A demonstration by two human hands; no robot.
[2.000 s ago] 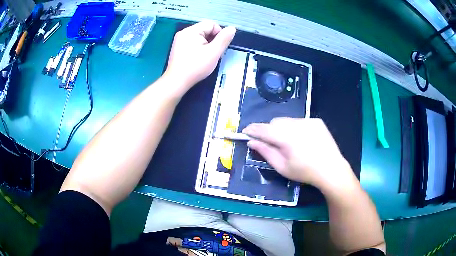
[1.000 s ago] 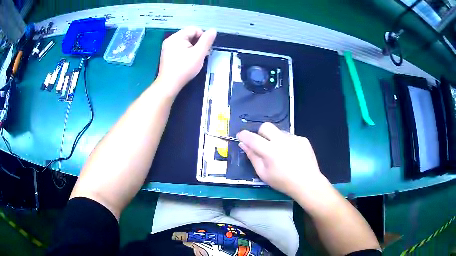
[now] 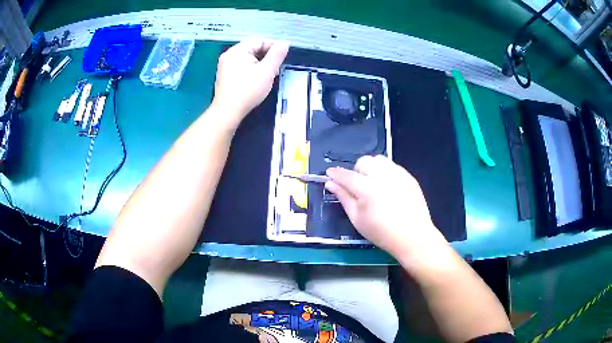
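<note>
An opened device chassis (image 3: 345, 137) with a pale rim lies flat in front of me, with a pale strip at its left and a dark area at its right. A round black part (image 3: 341, 102) is near its far end. A yellow patch (image 3: 300, 191) lies on the pale strip. My right hand (image 3: 376, 201) is shut on thin tweezers (image 3: 307, 177); their tips point left over the pale strip beside the yellow patch. My left hand (image 3: 249, 72) is curled at the chassis's far left corner; I cannot tell whether it holds anything.
A black mat (image 3: 429, 147) lies under the chassis. At the far left are a blue tray (image 3: 113, 50), a clear plastic box (image 3: 168, 62), short silver pieces (image 3: 84, 107) and a dark cable. To the right are a green strip (image 3: 473, 119), a black strip (image 3: 517, 161) and black-framed panels (image 3: 560, 167).
The view has shifted, so the bench items appear moved left since two seconds ago. The tweezers remain over the pale strip, with their tips slightly higher than a second ago. My left hand stays at the corner.
</note>
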